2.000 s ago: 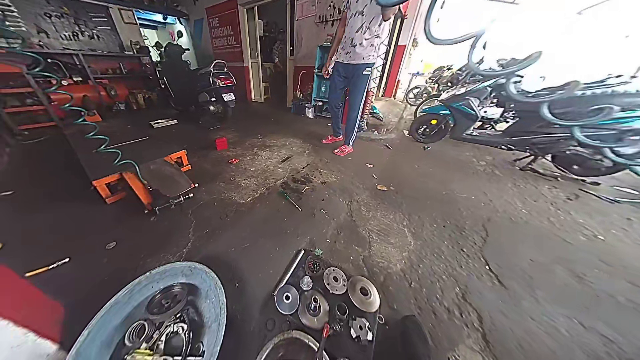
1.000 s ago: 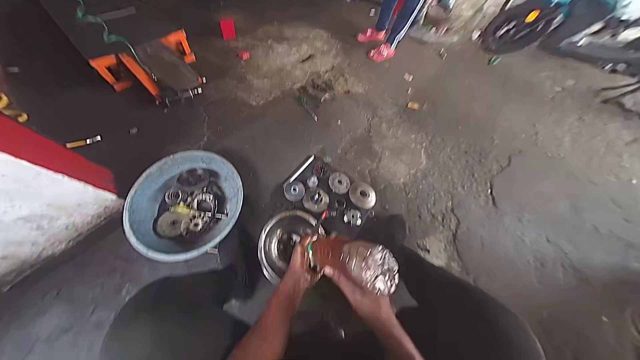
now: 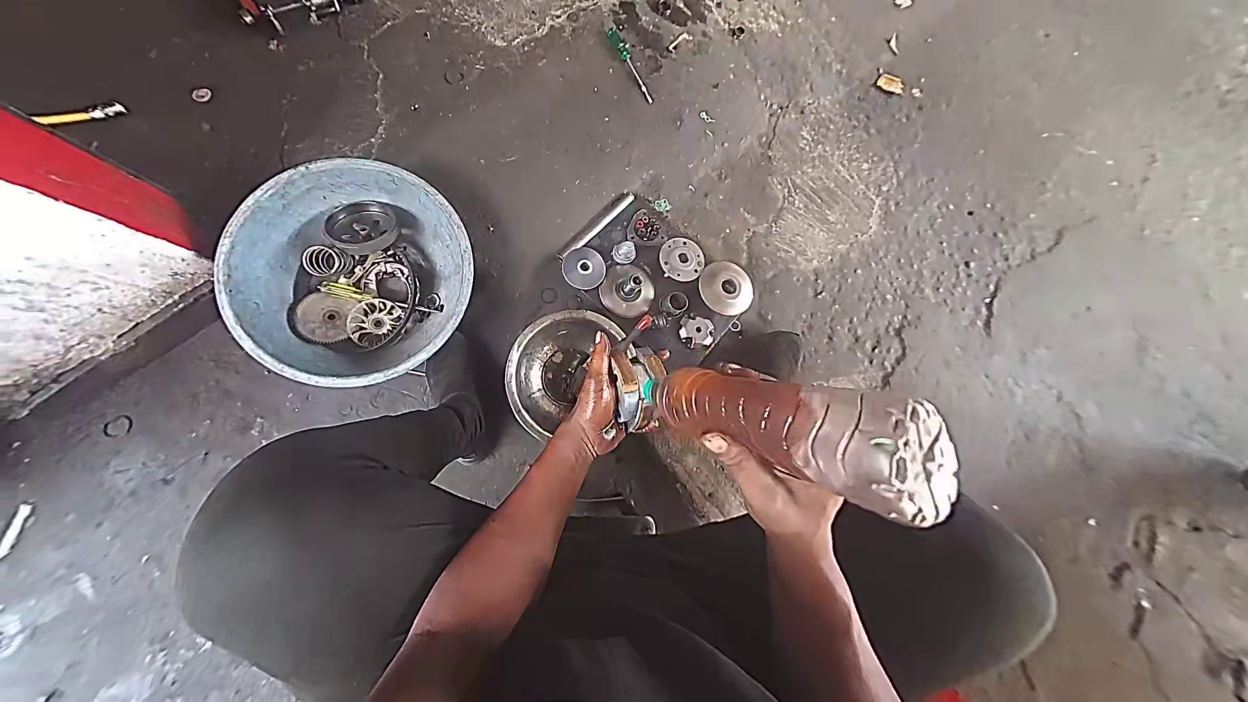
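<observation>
My right hand grips a large clear plastic bottle part full of reddish-brown liquid, tilted with its neck to the left. The green mouth of the bottle meets a round metal part, which my left hand holds over the right side of a round metal bowl. A brush or tool with a red tip leans at the bowl's rim. Beyond the bowl, metal discs, a flanged pulley half, a ramp plate and a metal tube lie on a dark mat.
A blue-grey basin on the left holds a coil spring, a fan wheel and other metal parts. On the floor ahead lies a green-handled screwdriver. A yellow-handled tool lies by the red and white wall base.
Two seconds ago neither hand nor the bottle was in view. The metal part now shows clearly in my left hand at the bottle's mouth. The view has tipped down to the floor.
</observation>
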